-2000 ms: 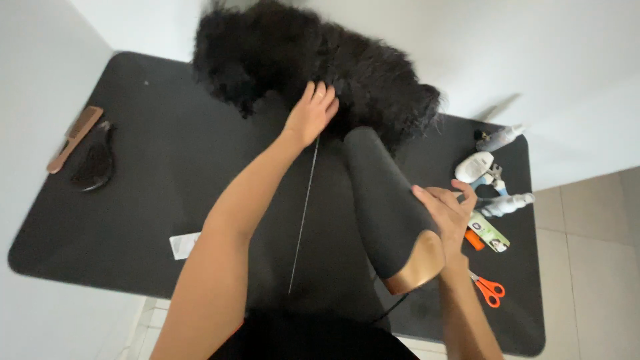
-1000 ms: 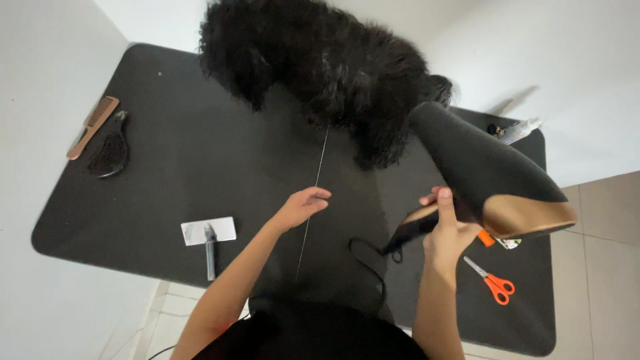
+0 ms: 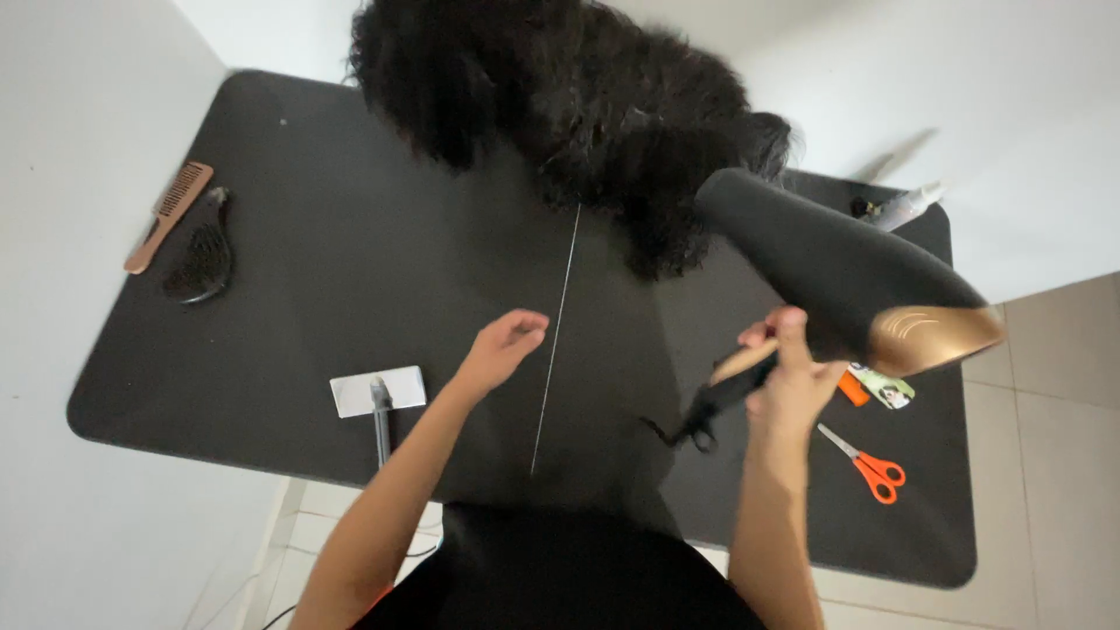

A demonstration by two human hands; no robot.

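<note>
A dog with curly black fur point(image 3: 560, 96) is at the far edge of the black table point(image 3: 306, 297); its head cannot be made out. My right hand point(image 3: 792, 376) grips the handle of a black and gold hair dryer point(image 3: 840, 254), whose nozzle points up and left at the fur. Below the dog, my left hand point(image 3: 507, 350) hovers over the table with fingers slightly bent, holding nothing. A thin pale line point(image 3: 556, 341) runs down the table just right of it.
A brown comb point(image 3: 171, 214) and a dark brush point(image 3: 201, 254) lie at far left. A slicker brush point(image 3: 380, 402) lies near my left forearm. Orange-handled scissors point(image 3: 866, 464), a green packet point(image 3: 884, 385) and a clear bottle point(image 3: 910, 206) are at right. White walls flank the table.
My left hand has left the dog's fur and come back toward me. The hair dryer in my right hand has moved right, its rear swinging outward.
</note>
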